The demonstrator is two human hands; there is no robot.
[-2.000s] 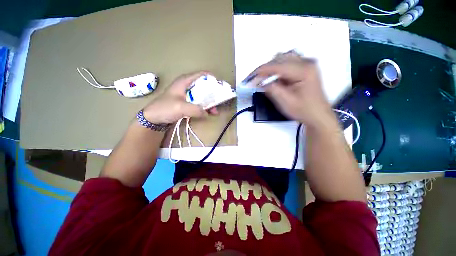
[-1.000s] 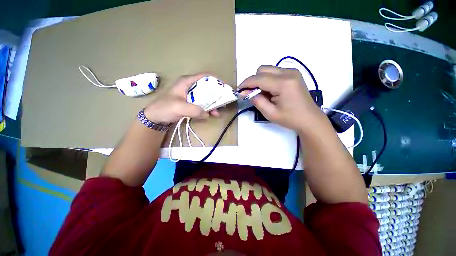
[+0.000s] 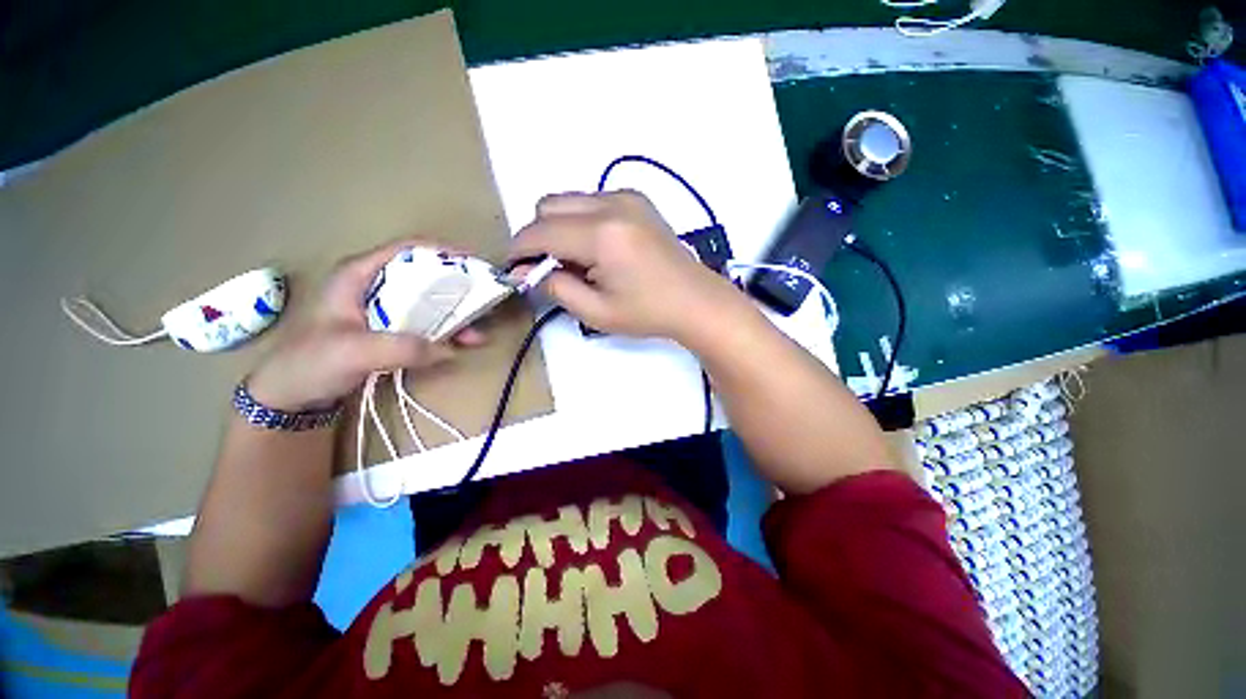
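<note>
My left hand (image 3: 328, 335), with a bracelet at the wrist, holds white handheld units (image 3: 426, 291) with blue marks; how many cannot be told. Thin white cord loops (image 3: 390, 437) hang below it. My right hand (image 3: 615, 260) pinches a small white plug (image 3: 536, 273) with a dark cable at the units' right end. Whether the plug is inserted cannot be told. Another white unit with blue and red marks (image 3: 226, 311) lies on the cardboard sheet (image 3: 273, 150) at the left, its cord loop pointing left.
A white sheet (image 3: 642, 103) lies under the cables. A black power block (image 3: 702, 249) is partly behind my right hand. A black strip (image 3: 806, 253) and black cylinder with silver end (image 3: 875, 145) are right. Rows of units (image 3: 1011, 533) fill a carton (image 3: 1161, 478) at lower right.
The view has shifted and turned, so the bench things appear further left. The right hand moved in to the units' right end and now stays there with the plug.
</note>
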